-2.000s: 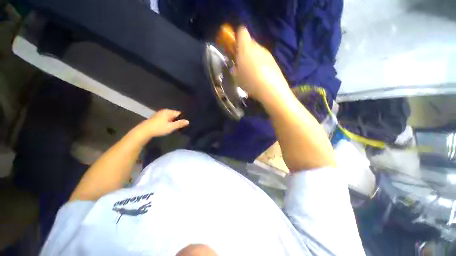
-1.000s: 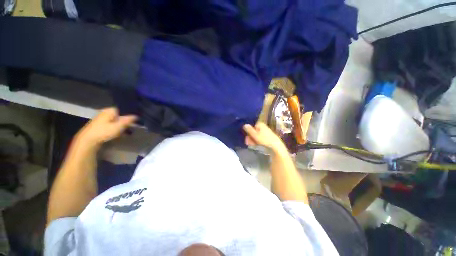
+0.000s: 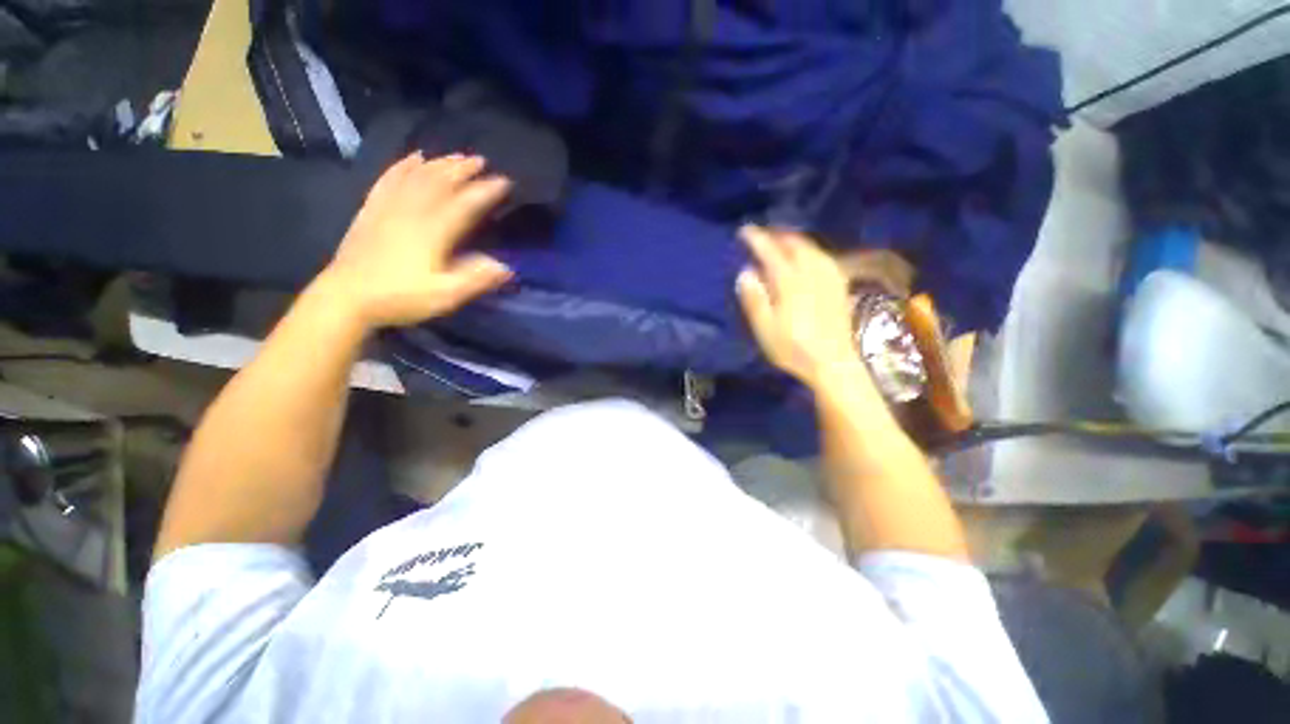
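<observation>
A navy blue garment (image 3: 644, 262) lies over the narrow dark pressing board (image 3: 170, 212). My left hand (image 3: 417, 241) is spread over the garment's left end at the board, thumb apart from the fingers; whether it pinches cloth I cannot tell. My right hand (image 3: 792, 304) is at the garment's right part, fingers bent and slightly blurred; its grip on the cloth is unclear. The steam iron (image 3: 891, 347), silver with an orange-brown handle, stands just right of my right hand, untouched by the fingers.
A heap of loose navy cloth (image 3: 905, 127) lies behind the board. Striped dark cloth (image 3: 304, 85) is beside a tan wedge-shaped piece (image 3: 227, 92) at the upper left. A white jug with a blue top (image 3: 1188, 347) is at the right, near the iron's cord (image 3: 1047, 429).
The iron was first in my right hand, then set down at the right. Since then my left hand has moved forward onto the garment and my right hand has moved up onto the cloth.
</observation>
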